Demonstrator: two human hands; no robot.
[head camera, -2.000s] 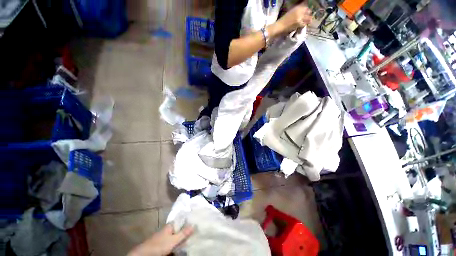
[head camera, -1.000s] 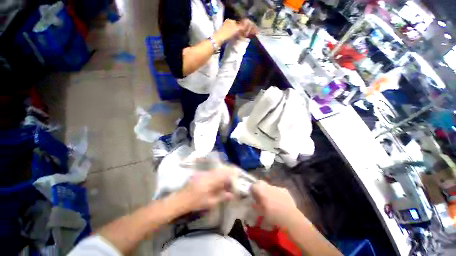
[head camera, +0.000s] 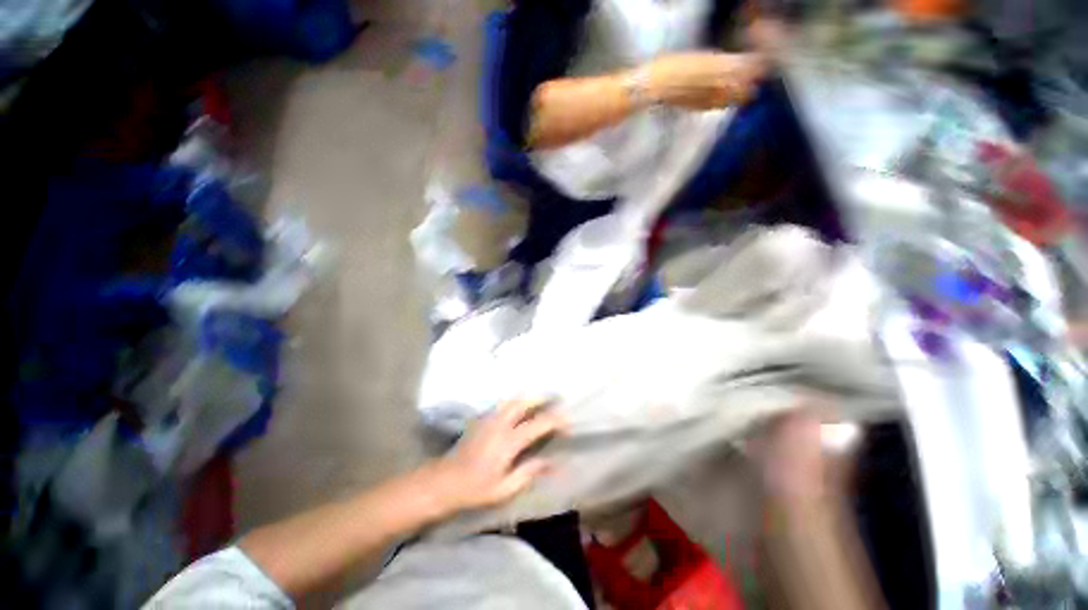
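Note:
A wide pale cloth piece (head camera: 632, 381) lies stretched across the front of me, from the white heap at centre to the beige-grey heap (head camera: 764, 280) at right. My left hand (head camera: 495, 459) rests on its near left part with the fingers apart. My right hand (head camera: 805, 459) is at the cloth's right near edge, strongly blurred; whether it grips cannot be told. The crates under the cloth are mostly hidden.
A co-worker with a bare forearm (head camera: 644, 95) stands ahead, holding a hanging white cloth. A red stool (head camera: 668, 566) is near my feet. Blue crates (head camera: 239, 340) with cloth are at left. A white machine table (head camera: 966, 453) runs along the right.
My hands were close together on a small bunch of cloth; now they are wide apart, the right one moved right. A broad cloth now spreads between them. The view has shifted and blurred.

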